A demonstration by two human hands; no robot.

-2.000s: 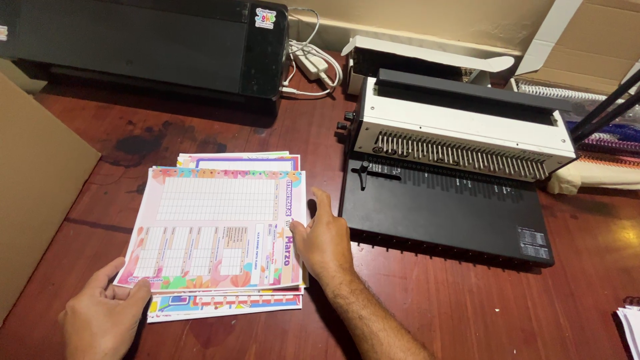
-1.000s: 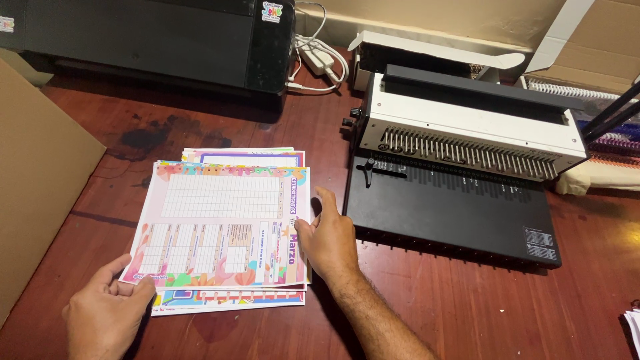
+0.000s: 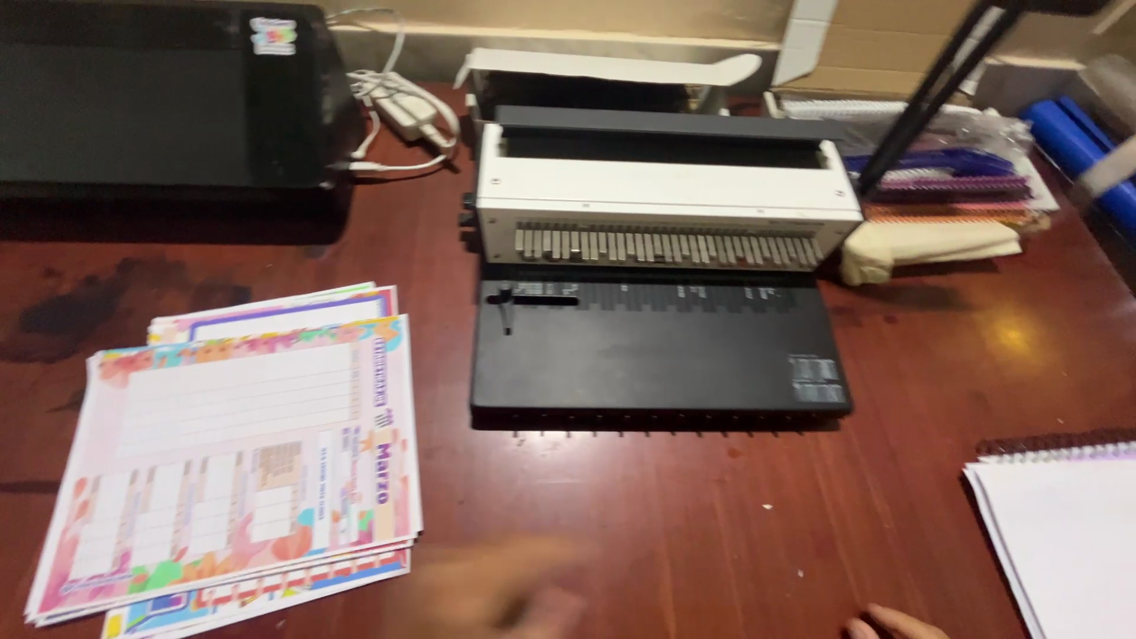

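Observation:
A stack of colourful printed sheets [image 3: 248, 461] lies on the wooden table at the left, its edges uneven, with no hand on it. Just right of its lower edge is my left hand [image 3: 497, 586], badly blurred, over the table; its fingers cannot be made out well. Only some fingertips of my right hand [image 3: 892, 624] show at the bottom edge, near a spiral-bound notebook [image 3: 1065, 532] with a white page up. A binding machine [image 3: 661, 346] with a white body, metal pins and a black base stands in the centre.
A black printer [image 3: 160, 106] stands at the upper left, beside a white power adapter and cables [image 3: 408, 115]. Behind the binding machine is an open white box [image 3: 603, 71]. Plastic binding spines [image 3: 950, 182] and a cream cloth-like bundle [image 3: 932, 248] lie at the right, near a blue object [image 3: 1078, 151].
Both hands have let go of the sheet stack and moved off to its right. The view has swung right, showing more of the notebook.

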